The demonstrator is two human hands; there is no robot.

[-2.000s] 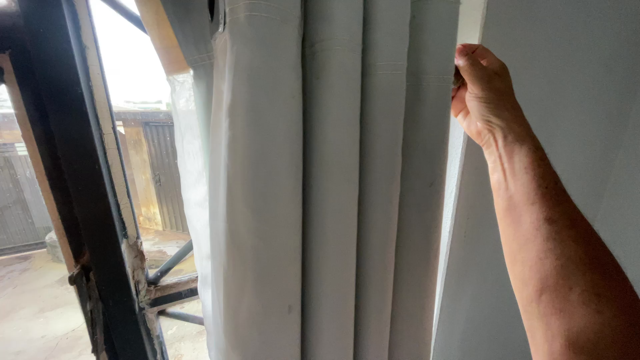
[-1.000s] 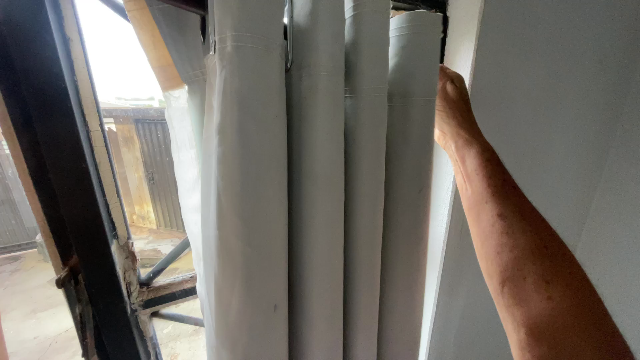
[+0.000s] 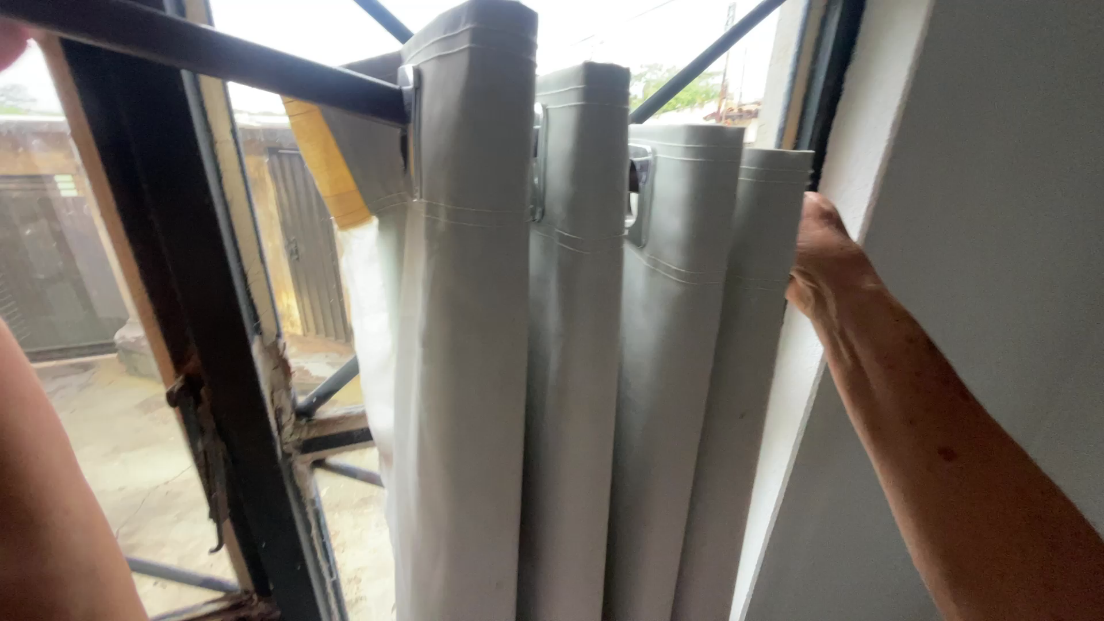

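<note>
A grey curtain [image 3: 466, 345] with metal eyelets [image 3: 638, 194] hangs in upright folds on a dark curtain rod [image 3: 259, 73], which runs in from the upper left. Stitch lines cross its top band. My right hand [image 3: 824, 246] is at the curtain's right edge near the top, its fingers hidden behind the last fold, so its grip cannot be made out. Only a sliver of my left hand [image 3: 10, 41] shows at the upper left edge, against the rod's left end; its fingers are out of sight. My left forearm enters at the lower left.
Behind the curtain stands a dark metal window frame [image 3: 172, 259] with diagonal bars [image 3: 707, 60] and a rusty latch [image 3: 203, 448]. A grey wall [image 3: 975, 216] borders the right side. Outside are paved ground and a corrugated metal gate [image 3: 310, 241].
The curtain's top and the rod have come into view as the view shifted. My left hand and forearm now show at the left. My right hand remains at the curtain's right edge.
</note>
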